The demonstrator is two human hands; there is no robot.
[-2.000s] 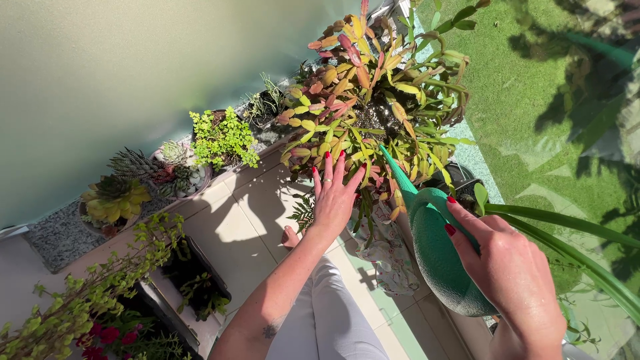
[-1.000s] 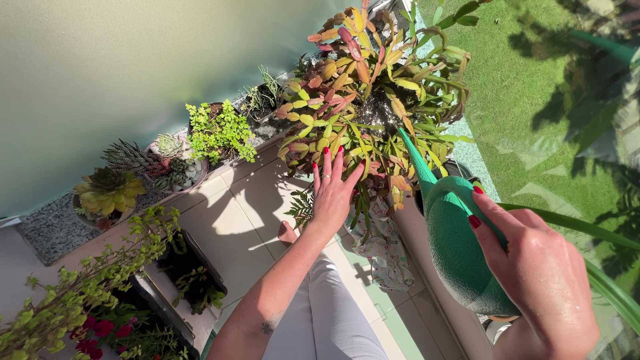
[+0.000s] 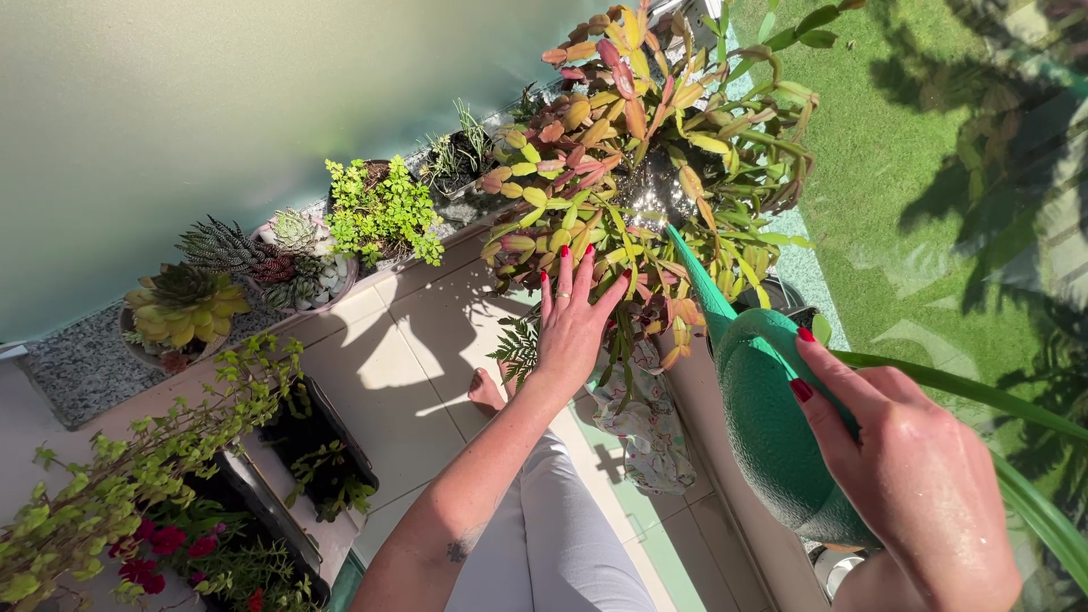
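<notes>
My right hand [image 3: 914,459] grips the handle of a green plastic watering can [image 3: 765,442] at the lower right. The can's narrow spout points up and left into a large potted holiday cactus [image 3: 578,187] with yellow, green and reddish segments. Wet soil [image 3: 653,191] glints at the spout's tip. My left hand [image 3: 571,331], fingers spread and palm down, rests against the lower leaves of the cactus; its fingertips touch or nearly touch them. The cactus's pot is mostly hidden by the foliage.
A granite ledge [image 3: 81,374] at the left bears a potted green-yellow succulent [image 3: 187,306], a bowl of small succulents and white stones [image 3: 327,276], and a leafy green plant [image 3: 378,208]. Black planters [image 3: 319,442] stand at the lower left. A patterned cloth [image 3: 642,425] hangs below the cactus.
Sparkling wet soil shows more brightly at the spout's tip. Over the two seconds, my right hand and the watering can have shifted slightly right. My left hand stays at the leaves.
</notes>
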